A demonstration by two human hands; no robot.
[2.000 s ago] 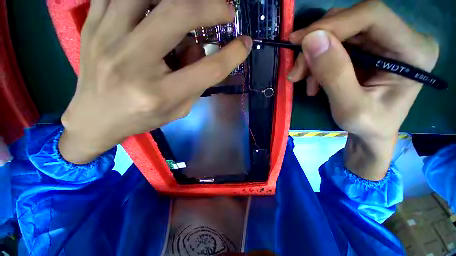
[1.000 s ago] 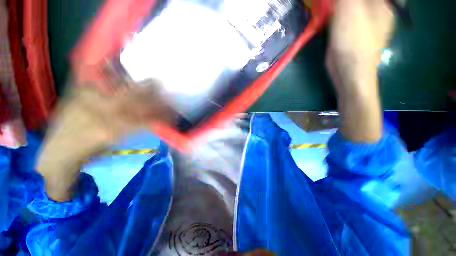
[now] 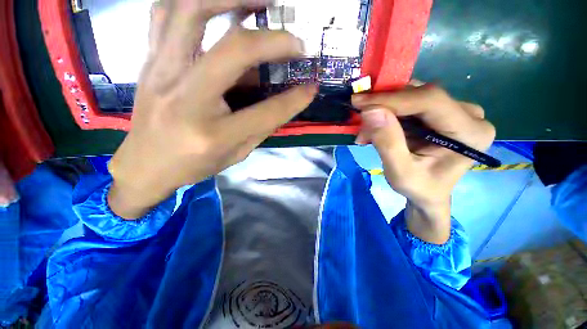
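Observation:
The opened tablet housing lies sideways in its red foam tray (image 3: 400, 48), cut off by the top edge. A glaring silver area (image 3: 119, 38) fills its left part. The main board (image 3: 328, 69) with chips and silver shields is at the right. My left hand (image 3: 186, 96) is spread over the middle of the tablet, index finger and thumb apart, fingertips at the board and the near black edge. I see nothing held in it. My right hand (image 3: 425, 138) grips the black tweezers (image 3: 450, 145) like a pen at the tray's lower right. Their points are hard to make out near the black edge.
The dark green worktop (image 3: 502, 83) has a shiny reflection at the right. More red foam trays (image 3: 19, 96) stand at the far left. A white and yellow patch (image 3: 362, 84) is at the tablet's corner. Blue sleeves of other people show at both side edges.
The tray and tablet have turned from upright to sideways, with the board now at the right. Both hands have come back over it after a blurred turning motion, and the tweezers point at the near edge.

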